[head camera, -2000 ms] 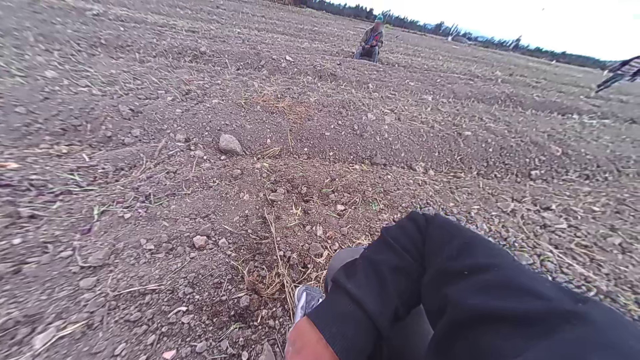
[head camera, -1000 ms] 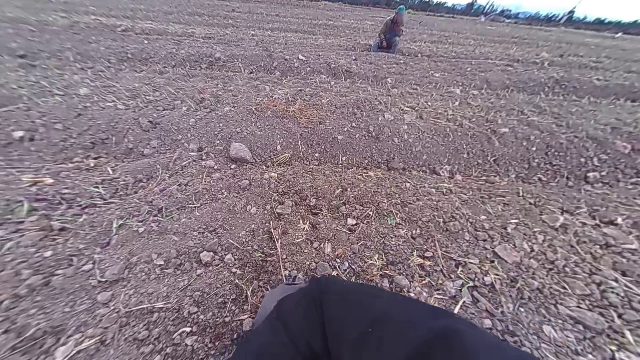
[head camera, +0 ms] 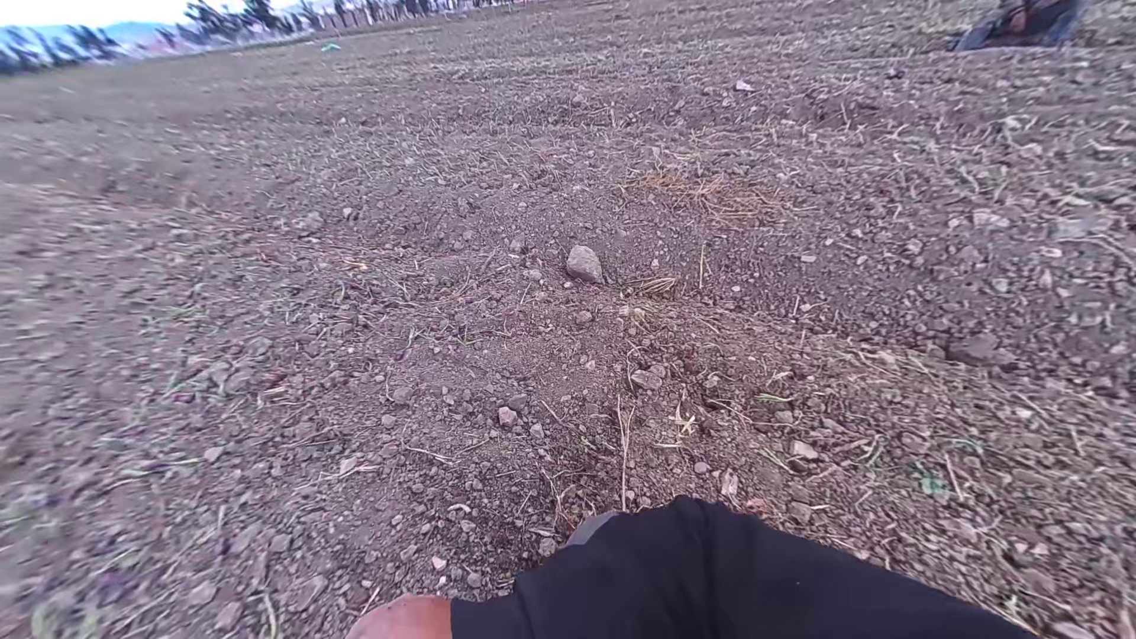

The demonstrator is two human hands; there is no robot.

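Observation:
My right hand [head camera: 404, 619] shows only in part at the bottom edge, at the end of a black sleeve [head camera: 710, 577] that reaches in from the lower right. Its fingers are cut off by the frame, so whatever it holds or touches is hidden. Just above the sleeve, a small grey piece [head camera: 590, 528] peeks out, too covered to identify. Dry soil with pebbles and straw surrounds the arm. Farther ahead lie a pale rock [head camera: 584, 264] and a patch of dry straw [head camera: 710, 195]. My left hand is out of view.
Another person [head camera: 1025, 25] is low to the ground at the upper right, cut off by the frame. Uneven tilled soil [head camera: 399, 213] with stones and plant stalks spreads all around. Trees [head camera: 257, 16] line the far edge of the field at the upper left.
The view has swung left and tilted. Part of my right hand shows at the bottom edge, where one second ago only the sleeve was visible.

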